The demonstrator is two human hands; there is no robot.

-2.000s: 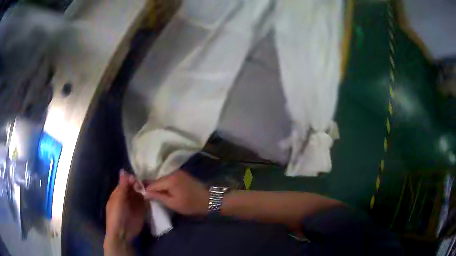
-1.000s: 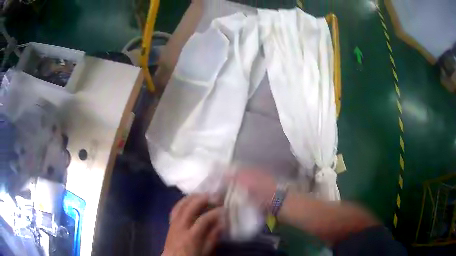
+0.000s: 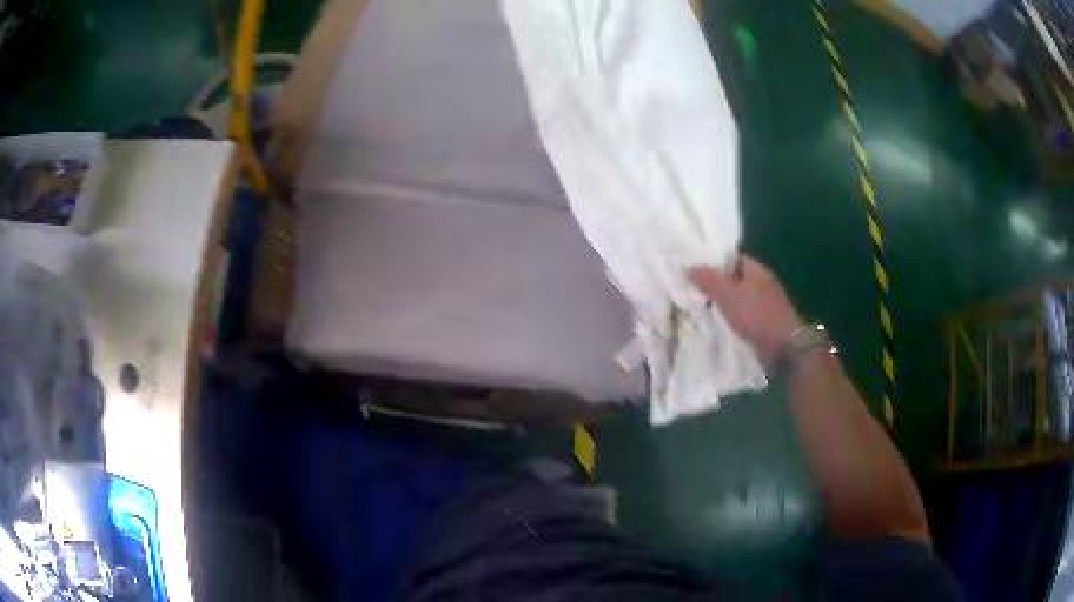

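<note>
A long white cloth bundle (image 3: 642, 141) lies down the right side of the cloth-covered stand (image 3: 448, 271). It is gathered near its lower end, and its flared tail (image 3: 707, 382) hangs over the green floor. My right hand (image 3: 748, 303), with a metal watch at the wrist, reaches in from the lower right and grips the bundle's right edge just above the gathered part. The fingers are partly hidden against the cloth. My left hand is out of the picture.
The cream sewing table (image 3: 159, 271) stands at the left, with a blue machine part (image 3: 136, 529) under bright light. A yellow rail (image 3: 245, 94) rises at the stand's upper left. A yellow-framed rack (image 3: 1001, 388) stands at the right, beyond a striped floor line (image 3: 866, 188).
The left white piece, earlier tied and handled by both hands, no longer lies on the stand's left part. My right hand has moved right onto the bundle there. My left hand has left the view.
</note>
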